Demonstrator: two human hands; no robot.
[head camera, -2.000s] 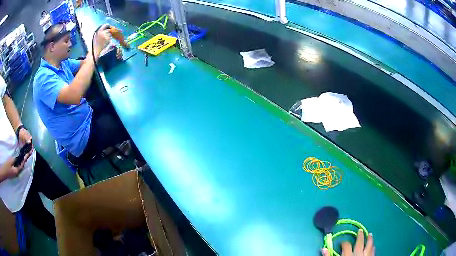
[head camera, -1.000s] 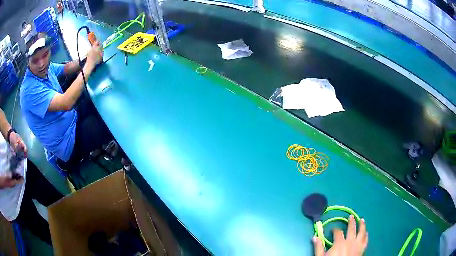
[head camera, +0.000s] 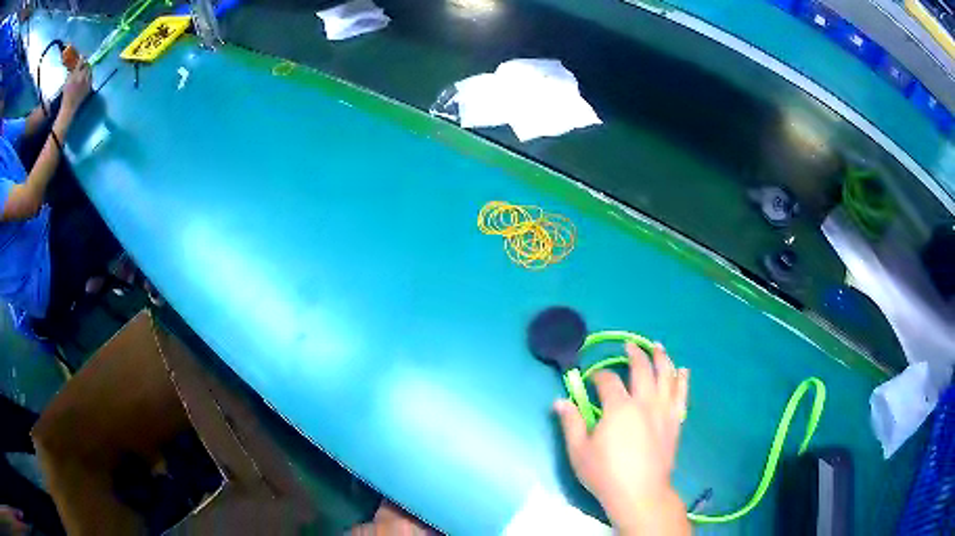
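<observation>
The round black head (head camera: 556, 336) lies flat on the bench, joined to a loosely coiled green cord (head camera: 628, 340). My right hand (head camera: 626, 424) is palm down over the coil, holding it between the thumb on the left and the spread fingers; it hides part of the cord. The cord runs on right to a black box (head camera: 829, 492), cut off by the bottom edge. A bit of skin at the bottom edge, probably my left hand (head camera: 390, 520), is cut off; its grip cannot be told.
Yellow-orange rubber bands (head camera: 532, 237) lie beyond the head. A white sheet (head camera: 547, 517) is at the near edge. White bags (head camera: 529, 99) and dark round parts (head camera: 775, 204) lie on the dark shelf. An open carton (head camera: 120, 419) and a person's arm (head camera: 47, 173) are at left.
The view has turned right and down, so the bench things sit further left and up. The black box, near white sheet and skin at the bottom have come into view. My right hand stays on the coil.
</observation>
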